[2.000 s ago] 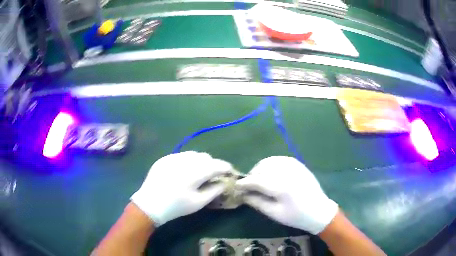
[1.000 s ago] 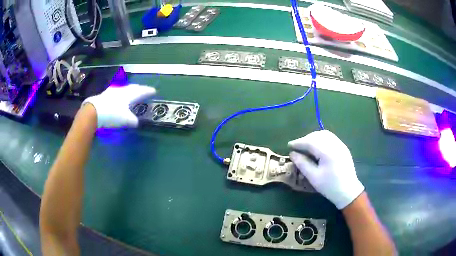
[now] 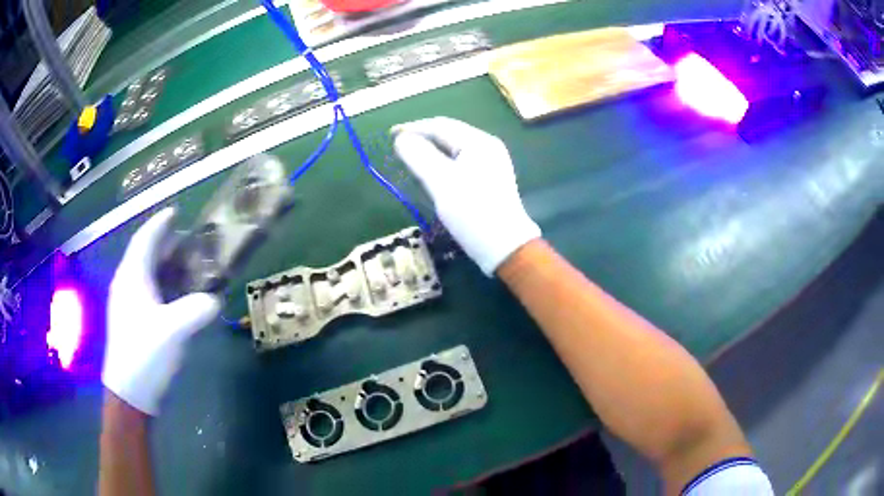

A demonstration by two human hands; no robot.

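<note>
My left hand point(image 3: 150, 315), in a white glove, holds a loaded three-station jig plate point(image 3: 225, 225) by its lower end, tilted and blurred, above the bench. The grey base fixture point(image 3: 341, 291) lies uncovered to its right, three pale seats showing. The open jig plate point(image 3: 383, 405) with three spoked round openings lies nearest me. My right hand point(image 3: 465, 184), gloved in white, is above and right of the fixture, fingers curled with thumb and forefinger near each other; whether something small is between the fingertips cannot be told.
Blue air tubing point(image 3: 334, 102) runs to both ends of the fixture. A film-wrapped tan board point(image 3: 577, 73) lies at the back. UV lamps glow left point(image 3: 66, 327) and right point(image 3: 710, 89). Several jig plates point(image 3: 428, 55) lie behind a pale strip. A blue item with yellow top point(image 3: 87, 131) is far left.
My left hand has taken hold of the jig plate from beside the left lamp and brought it near the fixture. My right hand has left the fixture. The view has turned.
</note>
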